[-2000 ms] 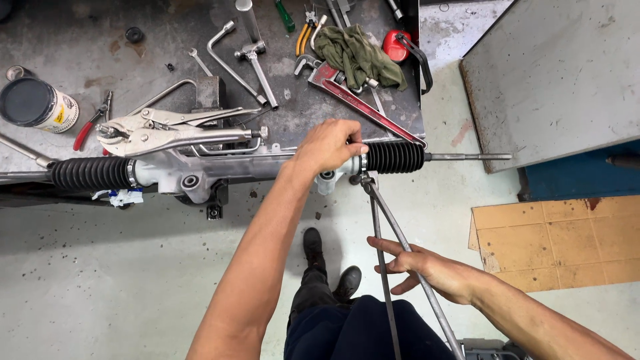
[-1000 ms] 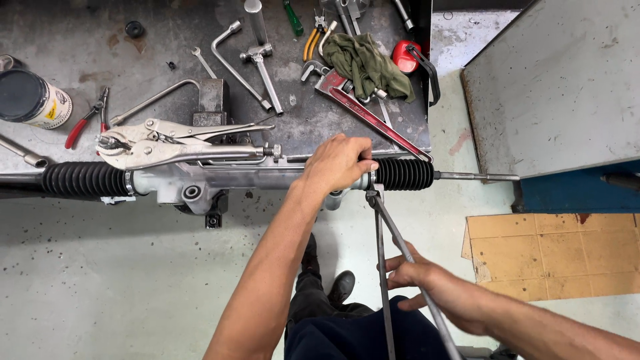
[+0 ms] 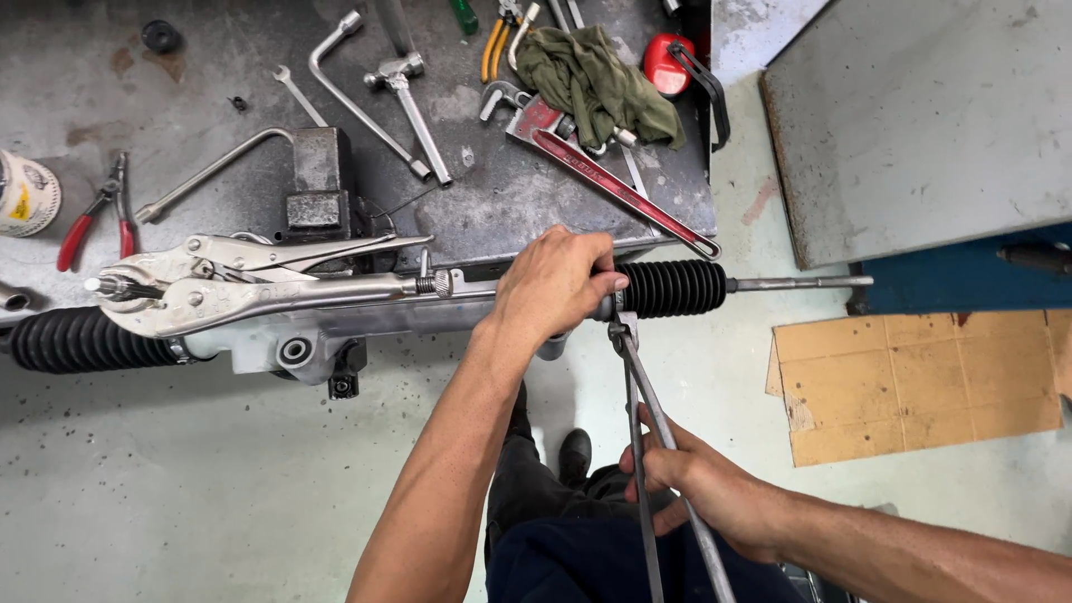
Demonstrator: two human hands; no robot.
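A steering rack (image 3: 402,316) lies across the view, held at the bench vise (image 3: 318,180). My left hand (image 3: 553,280) grips its tube, with the thumb against the clamp band at the inner end of the right black rubber bellows (image 3: 675,289). Long-handled steel pincers (image 3: 649,394) meet that band from below with their jaws. My right hand (image 3: 699,481) is closed around the pincers' two handles, which stand slightly apart. Locking pliers (image 3: 268,280) lie along the rack at the left, near the left bellows (image 3: 92,340).
On the metal workbench (image 3: 226,50) are a red pipe wrench (image 3: 620,188), a green rag (image 3: 599,84), a hammer (image 3: 414,117), red-handled pliers (image 3: 105,205), and a tub (image 3: 27,193). A grey cabinet (image 3: 921,126) stands right; cardboard (image 3: 913,385) lies on the floor.
The right hand has moved up along the pincers' handles, and the handles are closer together than two seconds ago. The left hand stays beside the clamp band.
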